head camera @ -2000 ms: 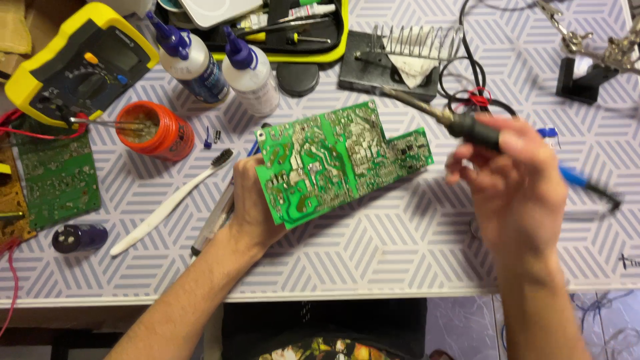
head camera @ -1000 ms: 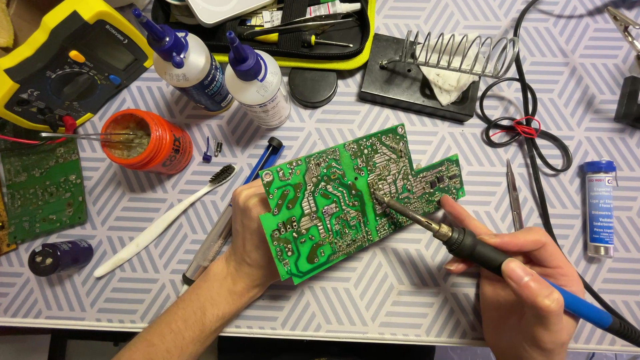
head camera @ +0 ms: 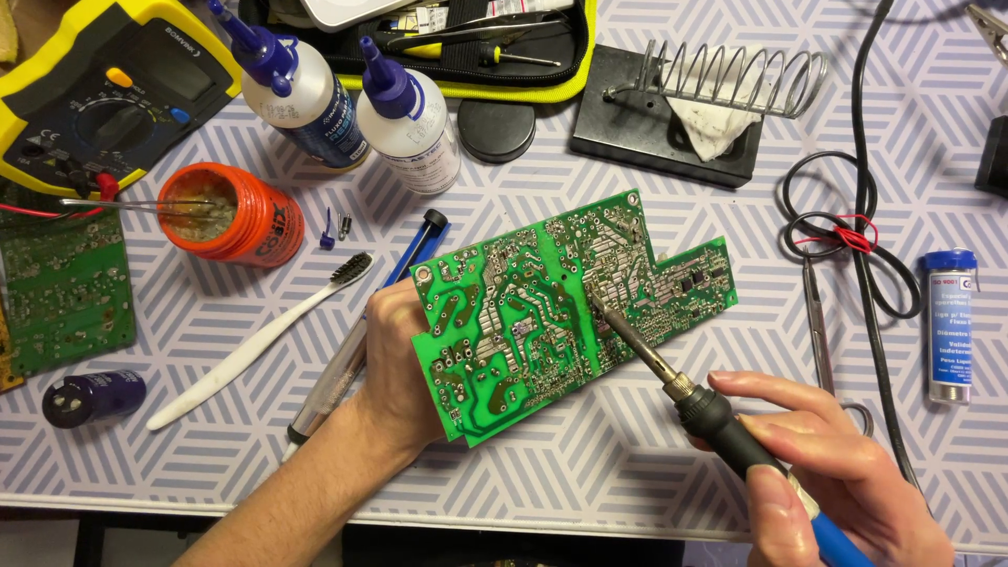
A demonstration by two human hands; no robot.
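My left hand [head camera: 402, 378] holds a green printed circuit board [head camera: 512, 315] by its left end, solder side up and tilted; my fingers are hidden beneath it. My right hand [head camera: 827, 465] grips a soldering iron [head camera: 720, 417] with a black grip and blue handle. The iron's tip lies at the solder joints right of the board's middle; whether it touches them I cannot tell. A desoldering pump [head camera: 339, 378] lies partly behind my left hand, beside a white toothbrush [head camera: 252, 354] with black bristles.
Upper left are a yellow multimeter [head camera: 118, 102], an orange jar [head camera: 236, 216] with tweezers and two flux bottles [head camera: 409, 126]. A coil iron stand [head camera: 630, 150] is at the back. To the right lie a black cable [head camera: 870, 331], scissors [head camera: 819, 323] and a solder tube [head camera: 950, 331].
The soldering iron came down from above the board's right end to its surface, its tip now at the joints. My left hand still holds the board. The view has shifted closer.
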